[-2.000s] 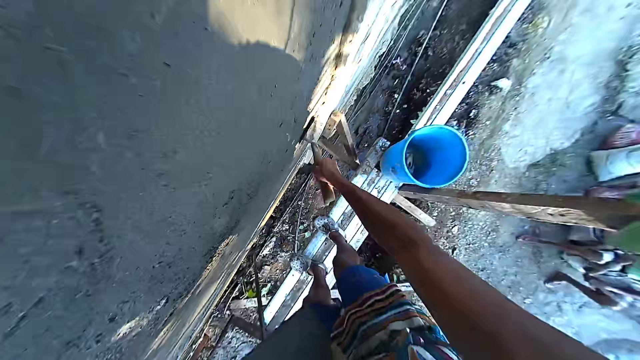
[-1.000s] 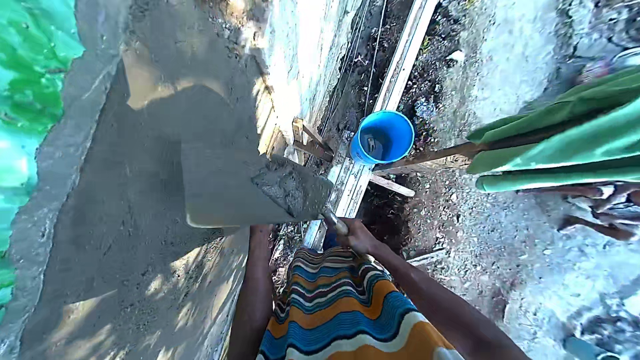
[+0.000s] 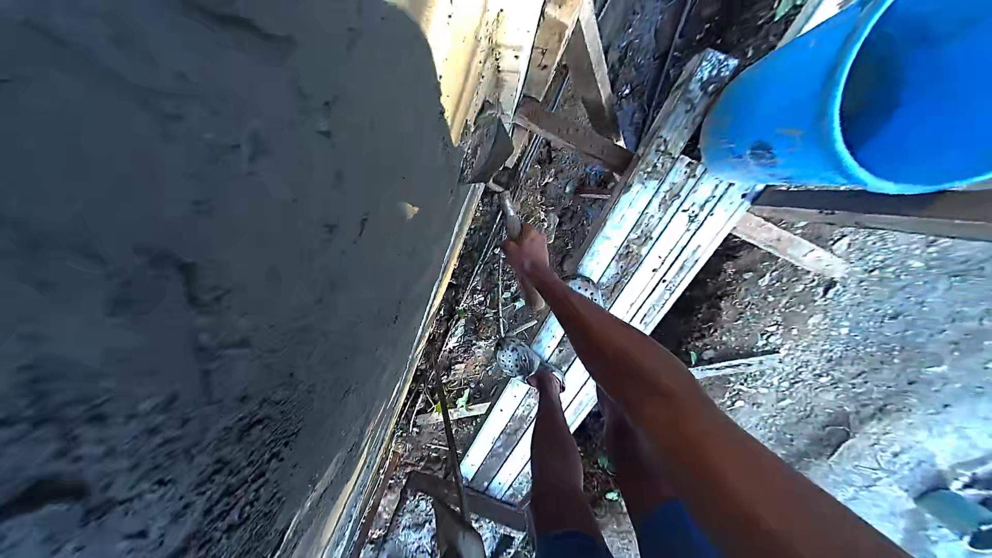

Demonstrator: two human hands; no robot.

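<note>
My right hand is closed around the handle of a trowel, whose blade lies near the edge of a wall coated with wet grey mortar. A wooden board runs along the wall's edge, beside the blade. My left hand is out of view. To the upper right, a blue plastic bucket stands on the scaffold planks.
My feet in perforated clogs are on the narrow planks. Wooden braces cross the gap between planks and wall. A beam extends right from below the bucket, above gravelly ground.
My right hand and the trowel have moved from in front of my body to the wall's edge. My left arm has left the view. The view has shifted strongly.
</note>
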